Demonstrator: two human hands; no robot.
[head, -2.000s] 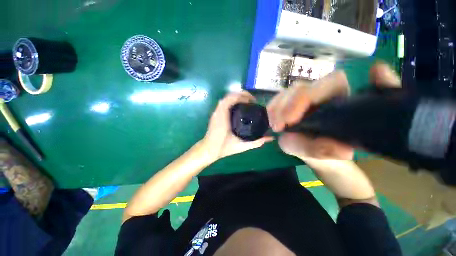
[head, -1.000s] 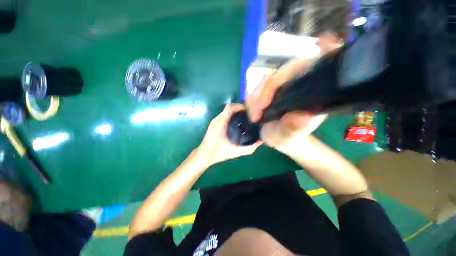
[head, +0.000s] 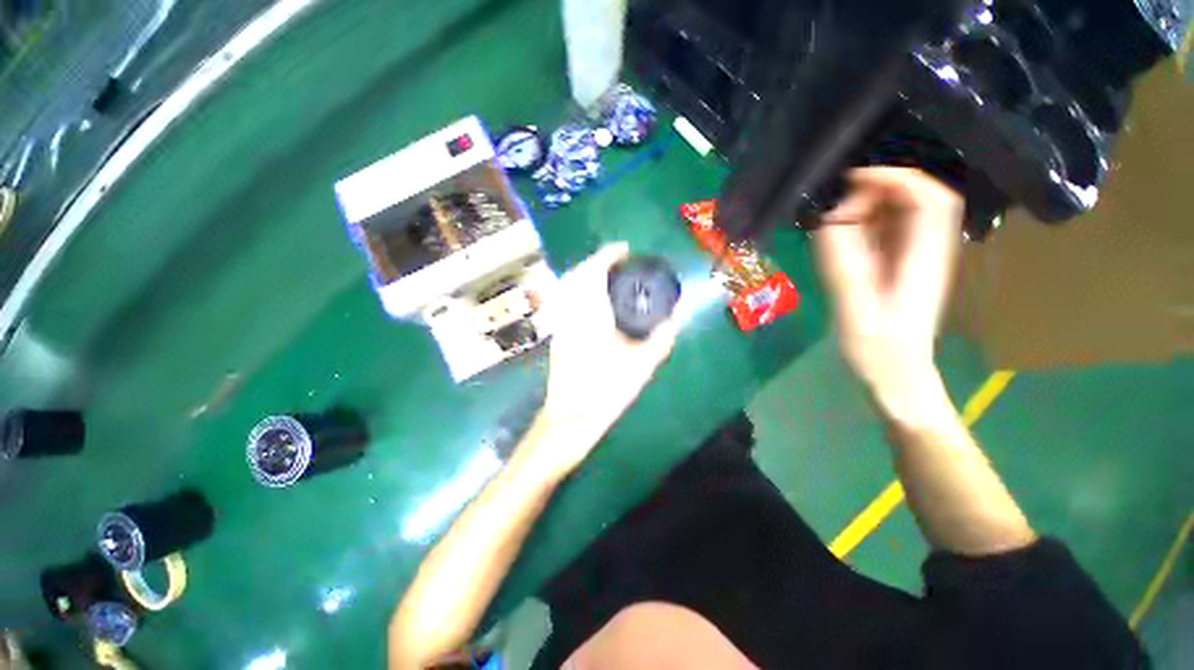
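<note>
My left hand (head: 587,373) is closed around a black cylindrical housing (head: 644,296), held upright with its round end facing up. My right hand (head: 901,268) is off to the right at the black parts trays, blurred, with fingers bent; whether it holds anything cannot be told. A long dark blurred shape, apparently the electric screwdriver (head: 818,138), lies across the view just left of its fingers.
The blue-and-white screw feeder (head: 439,236) is left of my left hand. A red-orange snack packet (head: 746,268) lies between my hands. Black trays (head: 1021,92) are at upper right. Black cylinders (head: 280,450) and a tape roll (head: 160,584) are at left; a cardboard box (head: 1093,275) is at right.
The view has turned and shifted rightward. My right hand has moved away from the housing towards the trays. My left hand still holds the housing, its upper end now uncovered.
</note>
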